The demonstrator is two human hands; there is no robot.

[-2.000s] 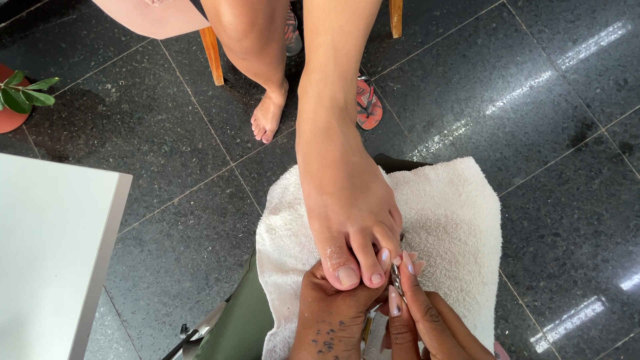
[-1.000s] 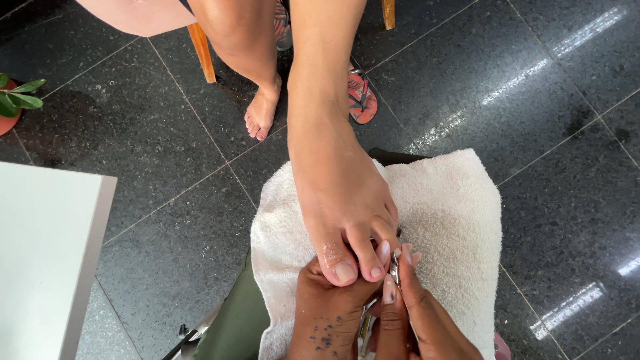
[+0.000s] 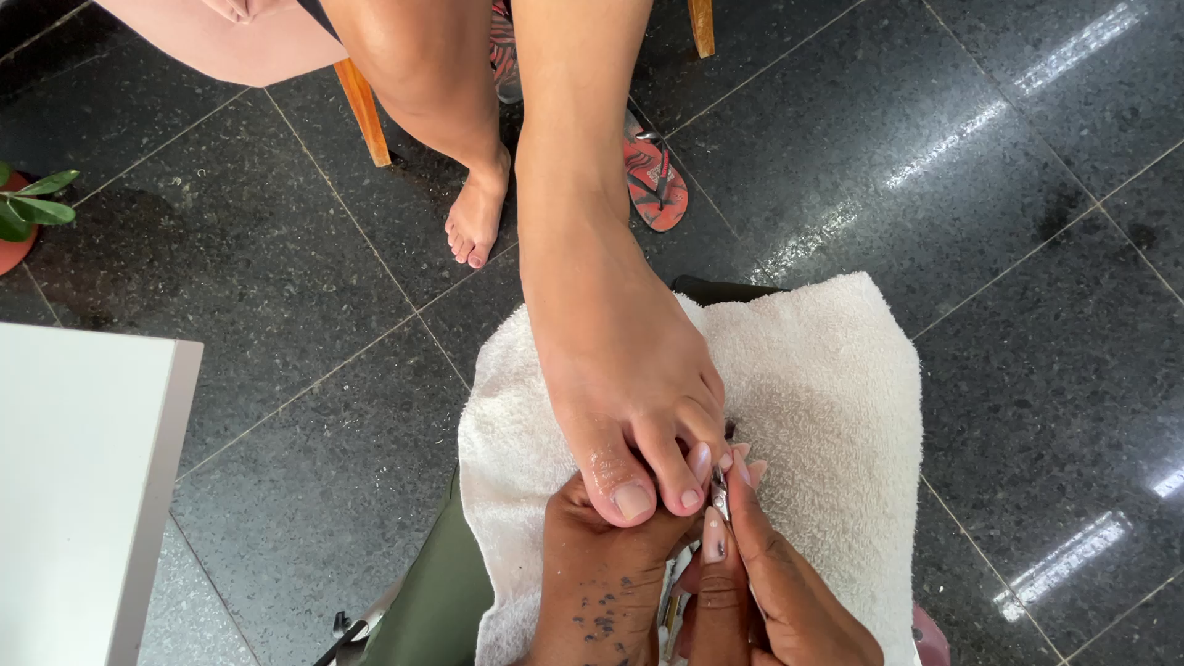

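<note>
Another person's bare foot (image 3: 620, 351) rests over a white terry towel (image 3: 832, 398), toes toward me. My left hand (image 3: 601, 564) is shut on its toes from below, one fingertip showing between the second and middle toes. In my right hand (image 3: 758, 573) is a metal cuticle nipper (image 3: 720, 495), its jaws close to the middle toe; my fingers partly hide its handles. White flakes lie on the skin behind the big toenail. The smaller toes are partly hidden.
A white tabletop (image 3: 83, 481) juts in at the left. The person's other foot (image 3: 477, 215) stands on the dark tiled floor near a red flip-flop (image 3: 655, 185). A pink chair (image 3: 240, 46) with wooden legs and a potted plant (image 3: 32, 211) are farther off.
Both hands stay at the toes, with the nipper still in the right hand. The view has shifted slightly.
</note>
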